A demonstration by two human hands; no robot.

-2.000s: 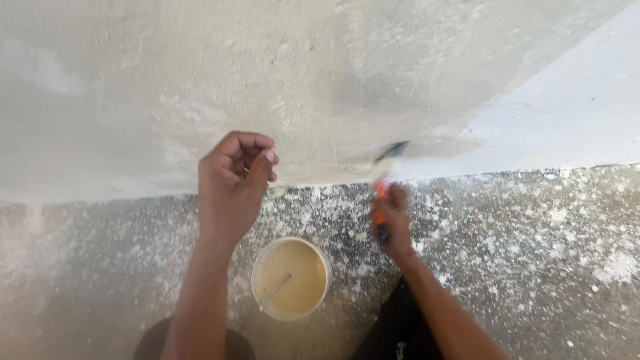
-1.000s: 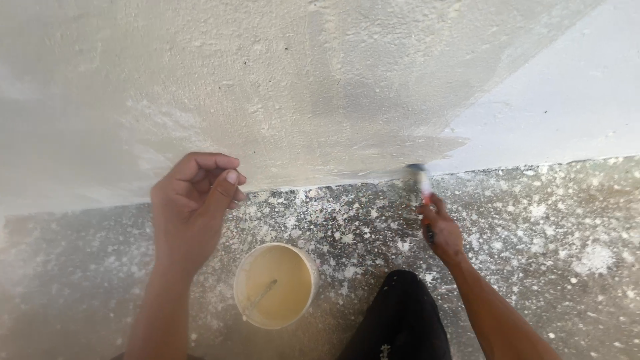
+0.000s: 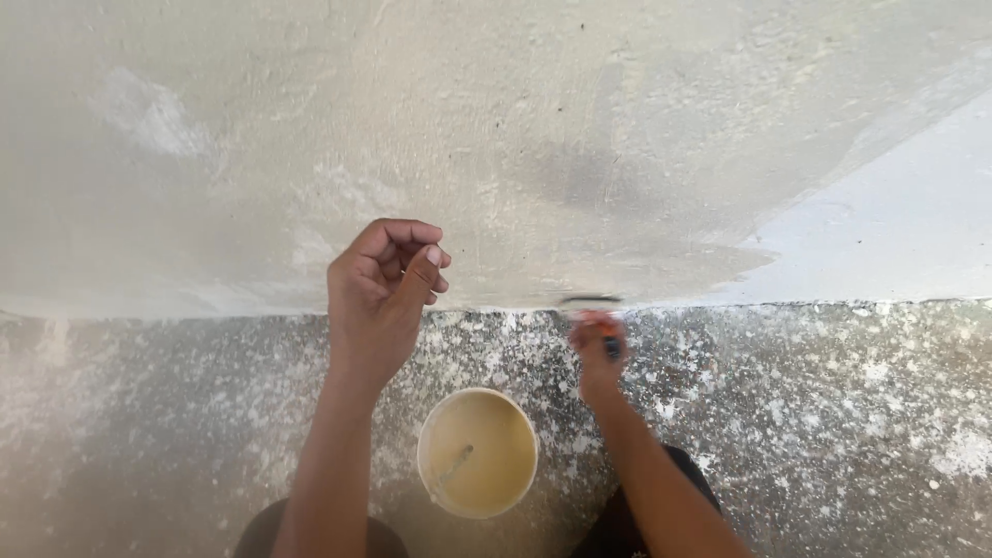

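Note:
My right hand (image 3: 601, 356) is closed around the orange and black handle of a paintbrush (image 3: 593, 302), blurred by motion. Its dark bristle end lies at the foot of the wall (image 3: 496, 155), just above the floor line. My left hand (image 3: 387, 294) hangs in front of the wall with fingers loosely curled, thumb near the index finger, and nothing visible in it. Between my forearms stands a round white-rimmed bucket (image 3: 477, 453) of yellowish liquid, with a small dark streak or stick in it that I cannot make out.
The wall is damp-looking beige and grey, with a whiter area (image 3: 891, 209) on the right. A dark floor (image 3: 814, 403) spattered with white paint meets the wall's lower edge. My knees in dark clothing show at the bottom, on either side of the bucket.
The brush in my right hand has moved left along the base of the wall since one second ago. My left hand keeps its loosely curled pose. The view has shifted somewhat.

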